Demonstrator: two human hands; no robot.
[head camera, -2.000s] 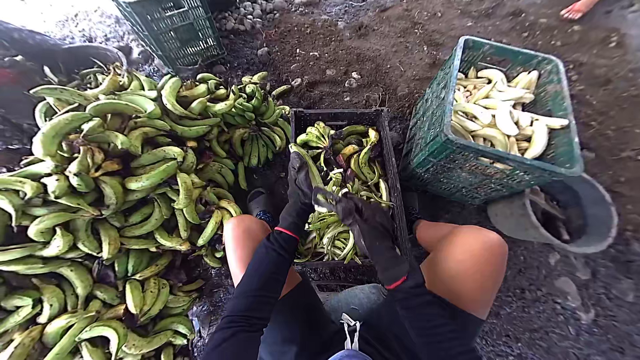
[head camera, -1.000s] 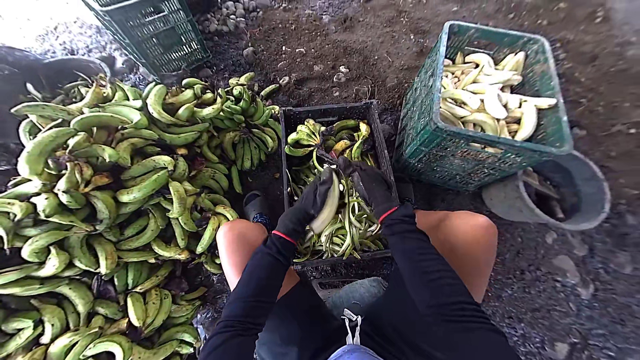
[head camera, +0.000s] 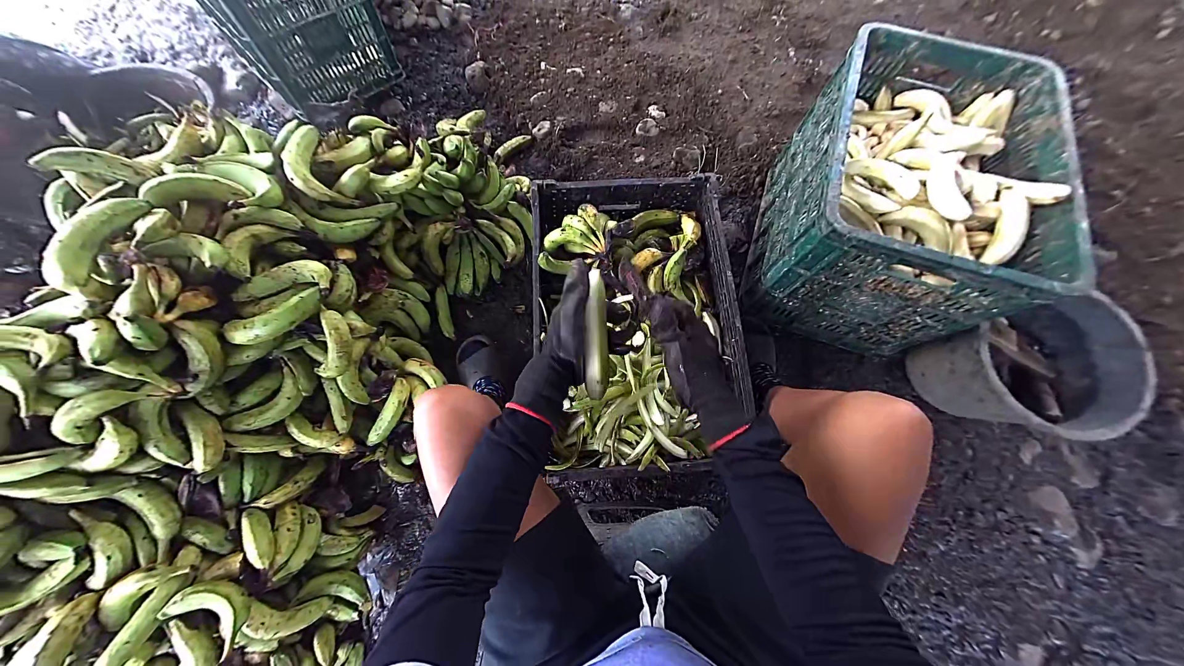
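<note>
My left hand (head camera: 566, 326), in a black glove with a red cuff edge, is closed on a green plantain (head camera: 596, 335) that points lengthwise away from me. To its right is my right hand (head camera: 680, 347), gloved alike, fingers bent toward the plantain; whether it holds a tool cannot be made out. Both hands are above a black plastic crate (head camera: 731, 324). In the crate's near part lie strips of green peel (head camera: 634, 416), and in its far part small green and yellowing plantains (head camera: 578, 233).
A big heap of green plantains (head camera: 277, 324) covers the ground at left. At right stands a green plastic crate (head camera: 869, 277) of peeled plantains (head camera: 943, 185), beside a grey bucket (head camera: 1119, 370) with dark pieces inside. Another green crate (head camera: 319, 55) is at the back left.
The plantain in my left hand was tilted one second ago and now lies nearly straight away from me. My right hand has drawn back toward me and to the right.
</note>
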